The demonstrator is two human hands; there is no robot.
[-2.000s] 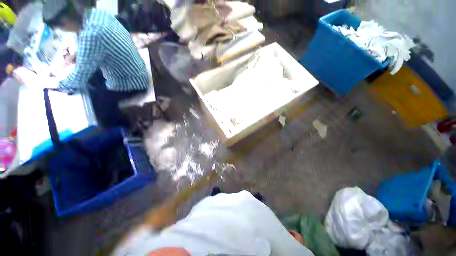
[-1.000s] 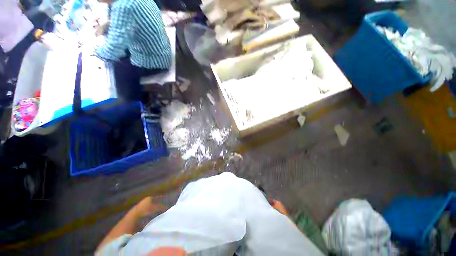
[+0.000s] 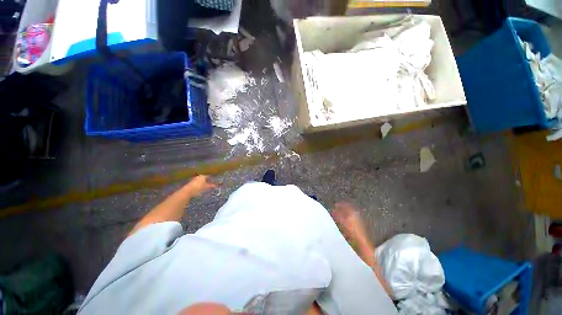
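Observation:
My left hand (image 3: 203, 184) is out to the left of my body above the floor, small, with fingers apart and nothing visible in it. My right hand (image 3: 345, 215) is to the right of my body, blurred; its fingers cannot be made out. The cream bin (image 3: 382, 121) lies in front of me, holding white fabric pieces (image 3: 363, 80). White fabric scraps (image 3: 246, 135) lie on the floor left of the bin. A blue plastic crate (image 3: 148, 131) with slatted sides and dark contents stands further left.
A light-blue tub (image 3: 499, 80) with white cloth stands at the right. A stuffed white bag (image 3: 411, 264) and a smaller blue crate (image 3: 480, 277) are at lower right. A green sack (image 3: 37, 286) lies lower left. A yellow line (image 3: 111, 192) crosses the floor.
The view has tilted down and shifted, so the bin and crate sit higher in the picture. Both forearms now show more fully. The green sack shows at lower left, no longer beside the white bag.

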